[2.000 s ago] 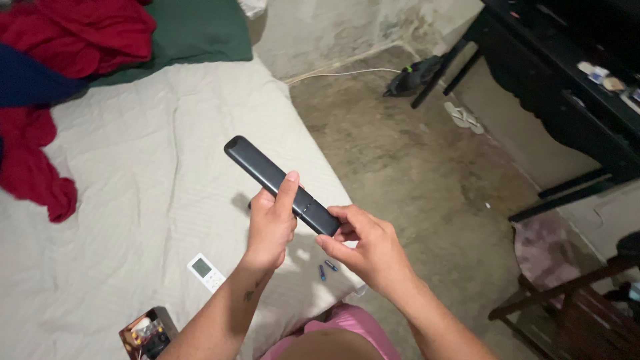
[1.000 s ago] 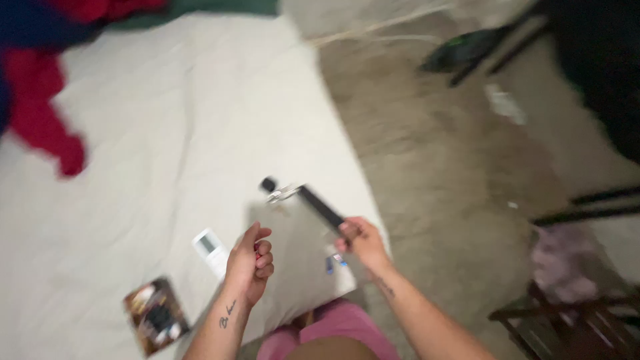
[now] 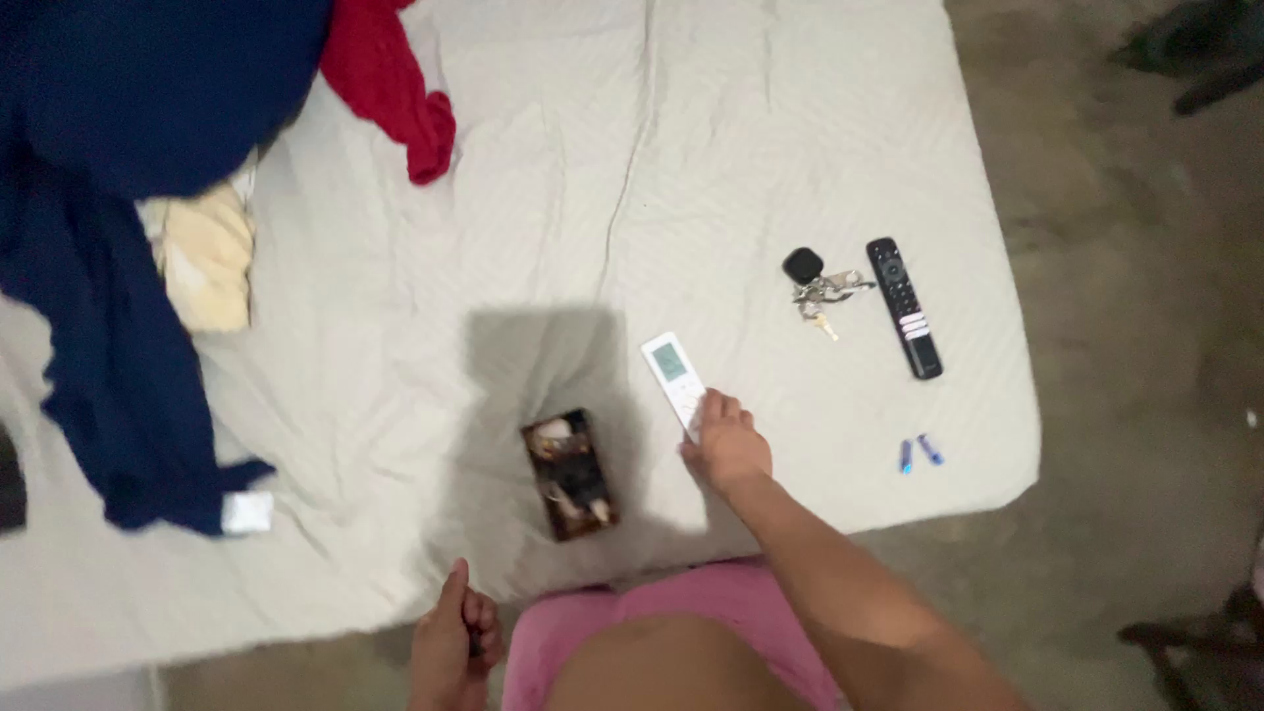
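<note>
My right hand (image 3: 729, 444) grips the lower end of a white air conditioner remote (image 3: 674, 370), which lies on the bed with its screen up. Low in view, my left hand (image 3: 459, 632) is curled with the thumb up; a dark patch shows between its fingers, and whether it is an object is unclear. At the right, a black TV remote (image 3: 905, 308) lies buttons up, beside a bunch of keys (image 3: 825, 291) with a black square fob (image 3: 803, 265). Two small blue batteries (image 3: 918, 452) lie below the TV remote, near the bed's corner.
A small box of mixed items (image 3: 571, 476) sits between my hands on the bed sheet (image 3: 513, 247). Dark blue cloth (image 3: 128, 395), red cloth (image 3: 395, 99) and a cream cloth (image 3: 207, 257) lie at the left. The bed's edge runs down the right, above a concrete floor (image 3: 1136, 326).
The black remote, earlier in my hands, now lies on the bed beside the keys. My right hand has moved onto the white remote. The view has shifted left over the bed.
</note>
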